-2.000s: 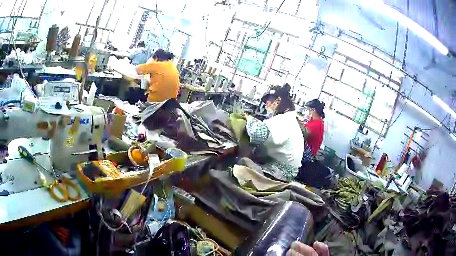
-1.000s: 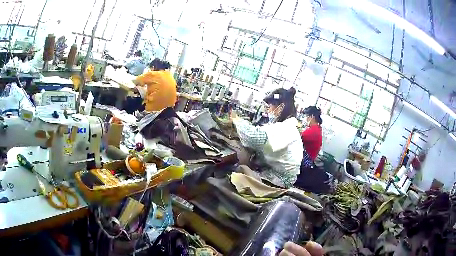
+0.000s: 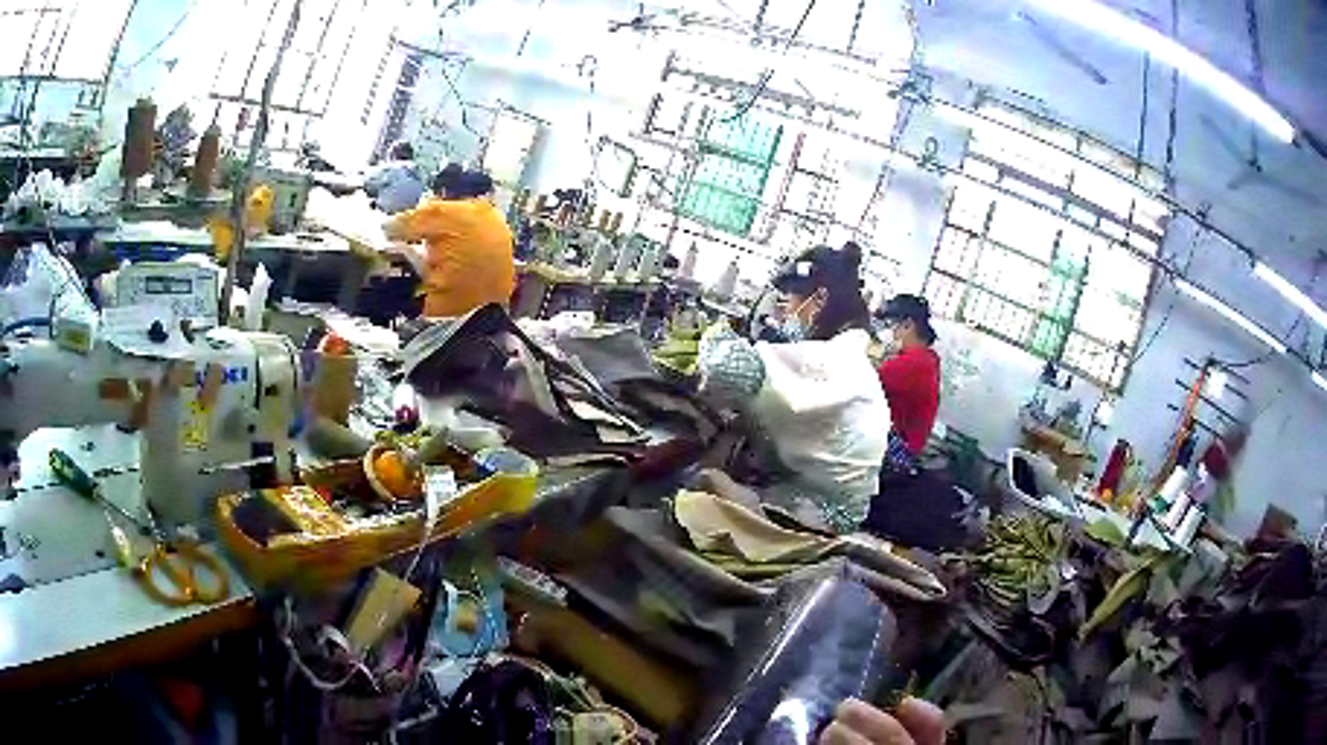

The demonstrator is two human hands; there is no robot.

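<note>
A dark, shiny, rounded object (image 3: 815, 662), like a bottle or cup, stands tilted at the bottom edge, right of centre; its lower end is cut off. The fingers of what looks like my right hand (image 3: 882, 722) are curled against its lower right side and hold it. The rest of that hand is cut off by the bottom edge. My left hand is not in view.
At left are a white sewing machine (image 3: 218, 422), orange-handled scissors (image 3: 184, 574) and a yellow tray (image 3: 349, 542). Dark cloth (image 3: 509, 381) lies ahead and more cloth (image 3: 1164, 655) is heaped at right. People in orange (image 3: 466, 258), white (image 3: 822, 415) and red (image 3: 911, 393) are beyond.
The view has shifted slightly. The dark object and the fingers sit slightly further left than two seconds ago, with the grip unchanged. The person in white has moved their arms at the cloth.
</note>
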